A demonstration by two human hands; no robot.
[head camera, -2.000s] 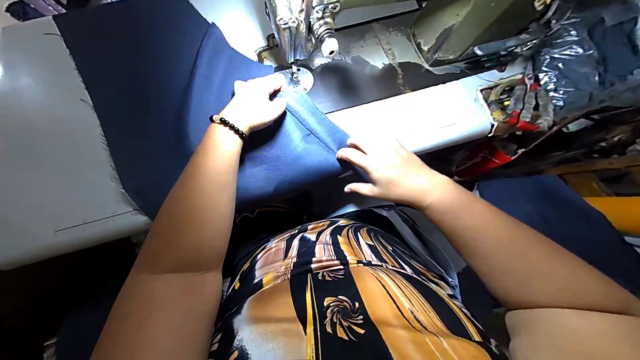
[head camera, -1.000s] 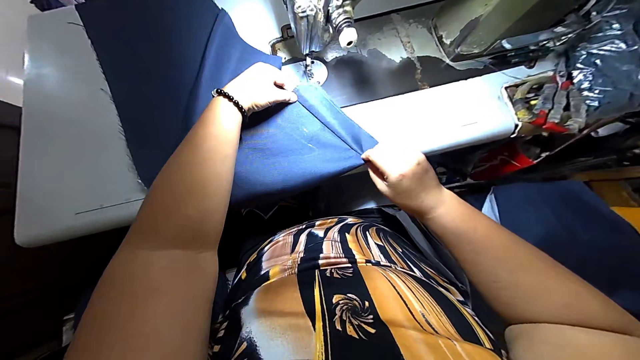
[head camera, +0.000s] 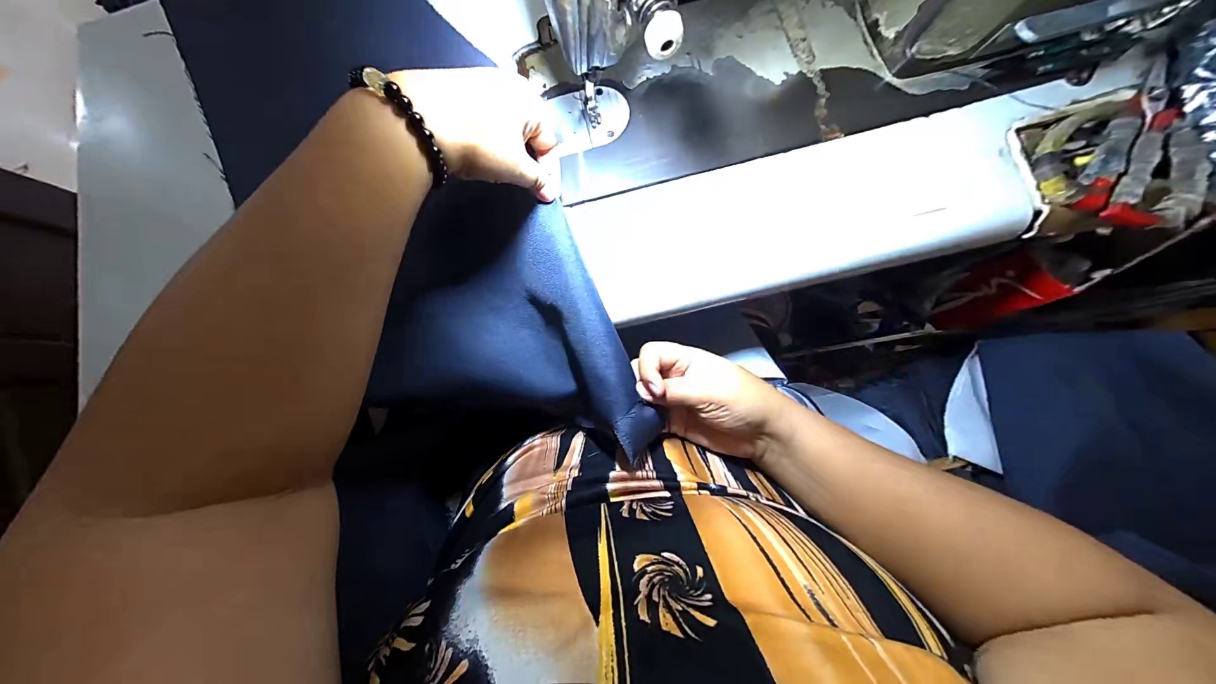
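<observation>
Navy blue fabric (head camera: 475, 313) runs across the table edge and hangs toward my lap. My left hand (head camera: 499, 128), with a black bead bracelet on the wrist, grips the fabric's edge just left of the presser foot (head camera: 592, 106) of a sewing machine (head camera: 594, 33). Nearer to my body, my right hand (head camera: 698, 389) holds the folded edge of the same fabric between thumb and fingers. The fabric is drawn out between both hands and lies away from the needle area. A thin thread shows below the presser foot.
The white table edge (head camera: 807, 214) crosses in front of me. On the right a recess holds bobbins or clips (head camera: 1121, 166) with red and yellow parts. More navy fabric (head camera: 1102, 427) lies at the lower right.
My right hand has come down toward my body with the fabric edge, which has swung off the presser foot area. My left hand stays near the machine, gripping the fabric. The view has moved closer.
</observation>
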